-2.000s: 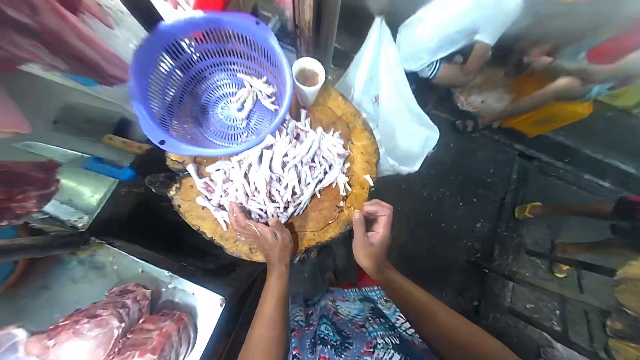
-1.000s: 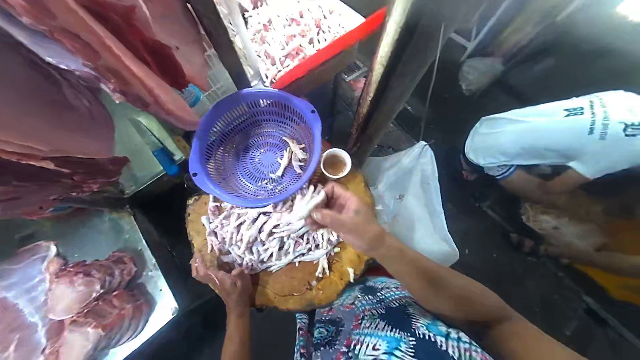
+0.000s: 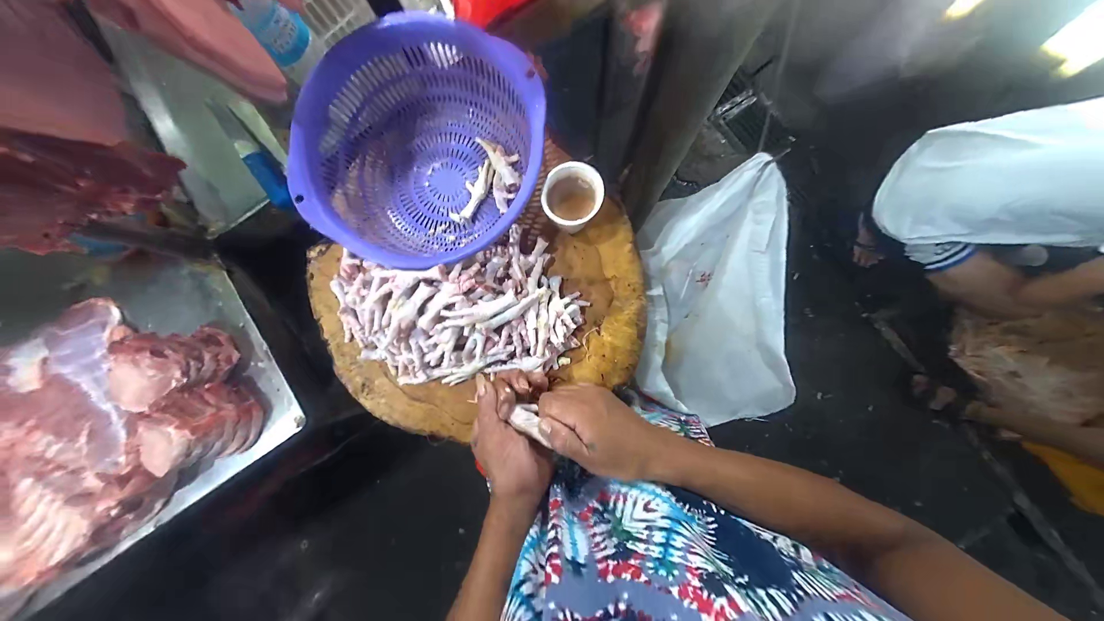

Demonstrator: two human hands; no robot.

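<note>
Both hands meet at the near edge of a round wooden chopping block (image 3: 617, 293). Between them is a pale chicken foot (image 3: 528, 424); my right hand (image 3: 599, 431) is closed around it and the fingers of my left hand (image 3: 511, 440) hold its other side. Just beyond the hands lies a heap of chicken feet (image 3: 457, 319). A purple plastic colander (image 3: 302, 172) rests tilted at the back of the block, partly over the heap, with a few chicken feet (image 3: 496, 177) inside. To its right stands a white cup (image 3: 573, 197) of brown liquid.
A metal tray (image 3: 280, 414) with cut raw meat (image 3: 164, 388) is at the left. Larger meat pieces (image 3: 78, 181) hang above it, near a blue-handled knife (image 3: 263, 168). Right of the block is a white sack (image 3: 724, 302). A person in a white shirt (image 3: 1009, 177) bends at far right.
My right hand has moved from the far right of the heap down to the block's near edge, beside my left hand. My left hand has shifted right along that edge.
</note>
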